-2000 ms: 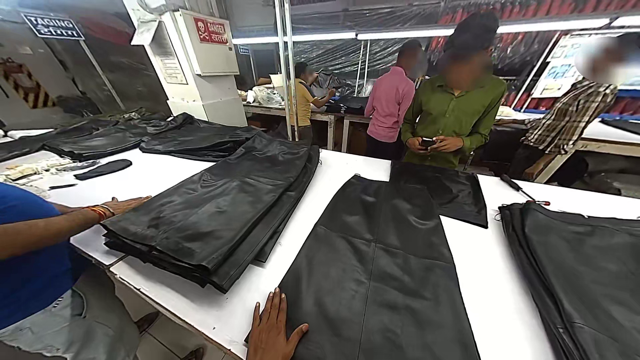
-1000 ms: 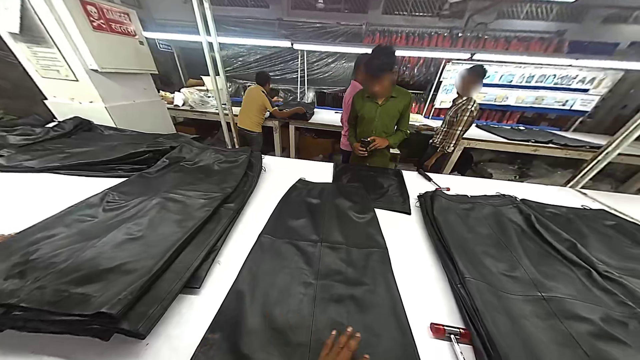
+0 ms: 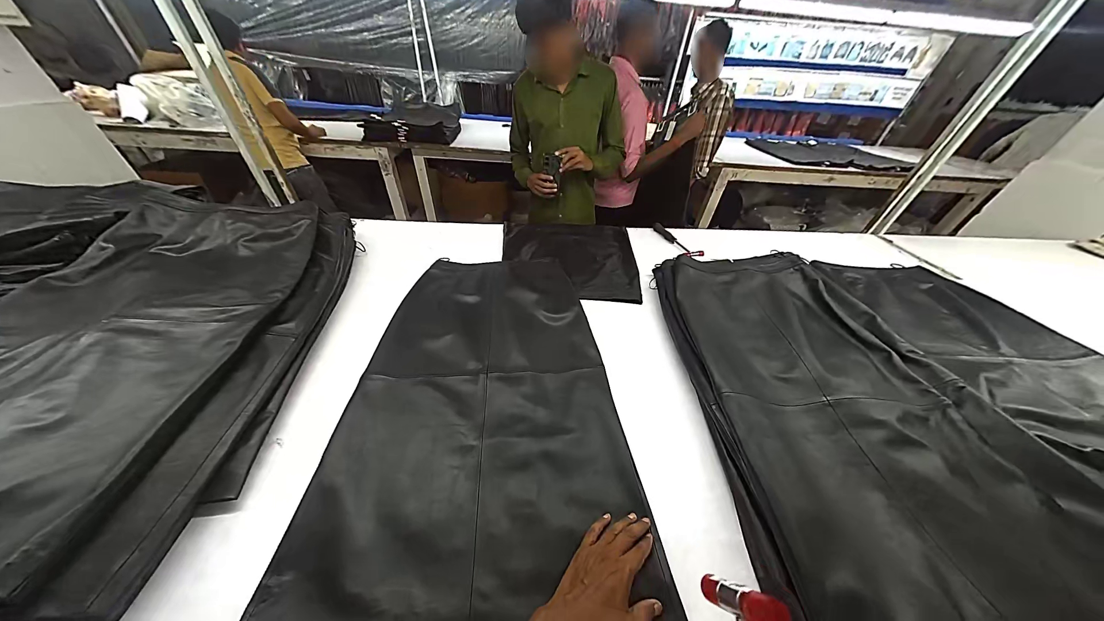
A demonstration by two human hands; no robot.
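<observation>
A black leather skirt [image 3: 483, 431] lies flat on the white table, its narrow waist end away from me and a seam down its middle. Palm down on its lower right part, near the edge, rests my left hand [image 3: 604, 569] with fingers slightly apart. My right hand is out of view. To the right of my left hand, a red and silver tool [image 3: 743, 599] shows at the bottom edge; what holds it, if anything, is hidden. A smaller folded black leather piece [image 3: 595, 267] lies at the skirt's far end, partly under it.
Piled black leather garments lie at left [image 3: 172, 345] and right [image 3: 819, 388]. A dark tool with a red end [image 3: 677, 240] lies near the far edge of the white table [image 3: 388, 259]. Several people stand beyond it; one in green [image 3: 569, 129] holds a small dark object.
My left hand has moved from the skirt's left edge to its lower right part. The red tool has shifted lower in view since a second ago. The view has swung right.
</observation>
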